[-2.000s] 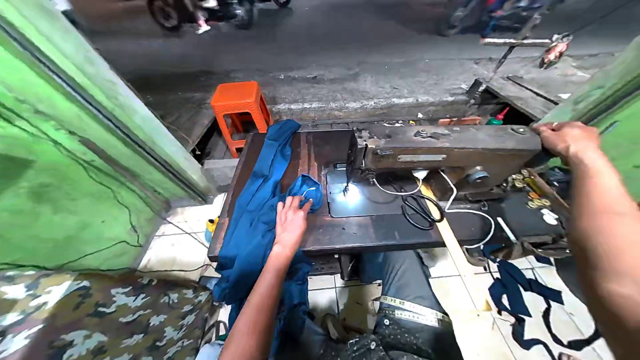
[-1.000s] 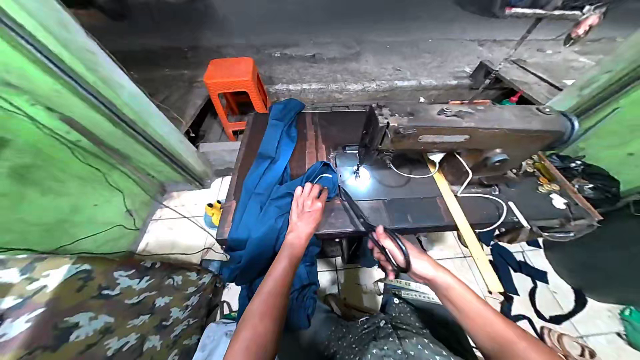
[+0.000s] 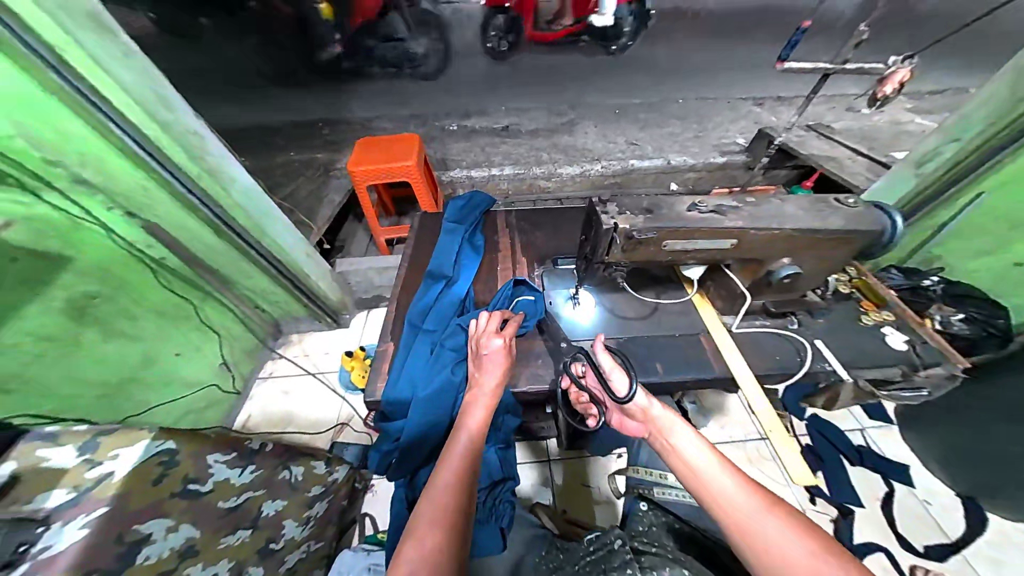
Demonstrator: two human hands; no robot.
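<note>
My left hand (image 3: 491, 349) grips a bunched end of a blue garment (image 3: 436, 320) near the front of the sewing table, left of the needle. The garment runs down over the table's front edge. A pale strip shows at the bunched part. In my right hand (image 3: 612, 392) are black-handled scissors (image 3: 566, 346), fingers through the loops, the blades pointing up and left beside the garment. Whether the blades touch the cloth cannot be told. The industrial sewing machine (image 3: 744, 236) stands at the right, its lamp lighting the metal needle plate (image 3: 624, 312).
A yellow wooden ruler (image 3: 748, 384) slants off the table's front edge. An orange plastic stool (image 3: 392, 180) stands beyond the table. A measuring tape (image 3: 652, 484) lies across my lap. Dark fabric scraps (image 3: 848, 460) lie on the floor. Motorbikes (image 3: 560, 20) are on the road.
My right hand was on the machine's right end two seconds ago; it now holds scissors near the garment. The scissors' handles have opened wider since one second ago. My left hand stays on the cloth.
</note>
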